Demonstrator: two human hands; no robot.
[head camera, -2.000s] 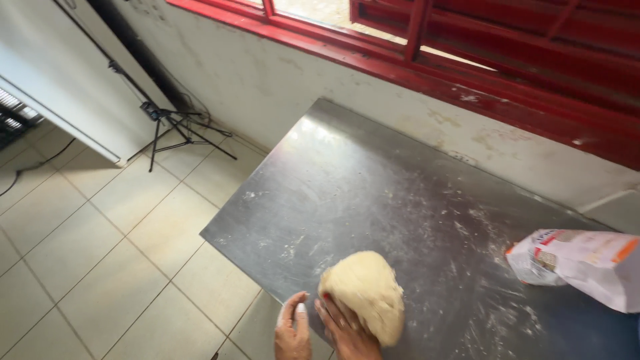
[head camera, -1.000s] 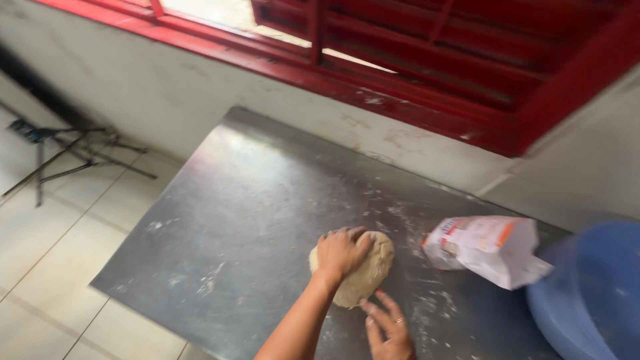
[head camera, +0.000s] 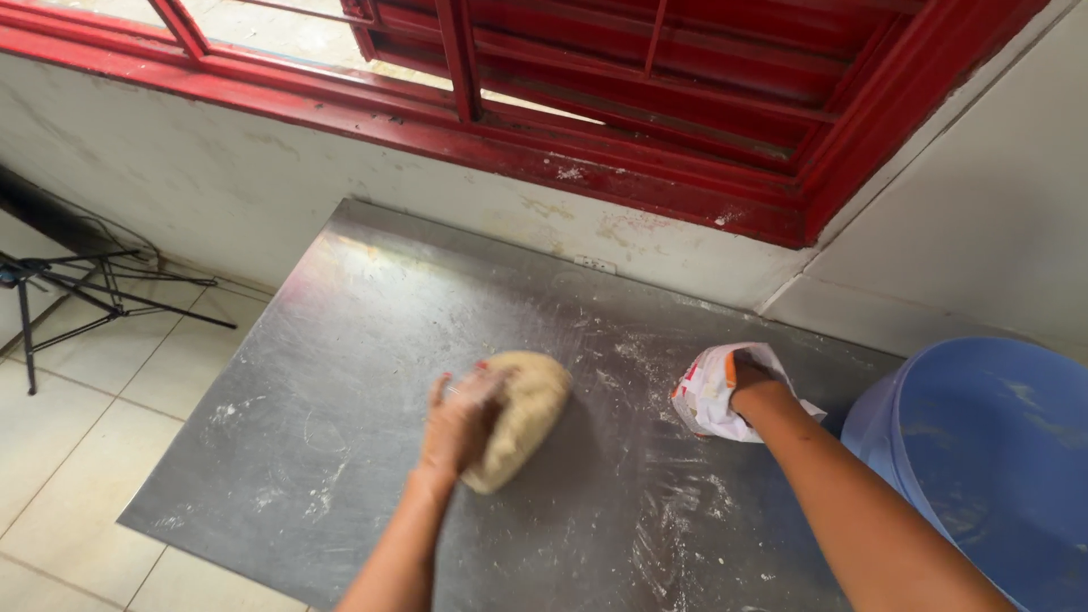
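A ball of pale dough (head camera: 534, 406) rests on a steel table, somewhat blurred. My left hand (head camera: 466, 416) lies against its left side, fingers bent and apart, touching the dough. To the right, my right hand (head camera: 751, 382) reaches into the mouth of a white paper bag (head camera: 707, 393) with orange and red print. The fingers are hidden inside the bag, so what they hold does not show.
The steel table (head camera: 280, 425) has white powder smears and stands near a wall under a red metal window frame (head camera: 629, 183). A blue plastic tub (head camera: 914, 425) is at the right, close to the bag. A black tripod (head camera: 110, 297) stands on the tiled floor at left.
My right hand has left the dough and gone into the paper bag. My left hand is still at the dough, now on its left side. The view has shifted right since the oldest frame.
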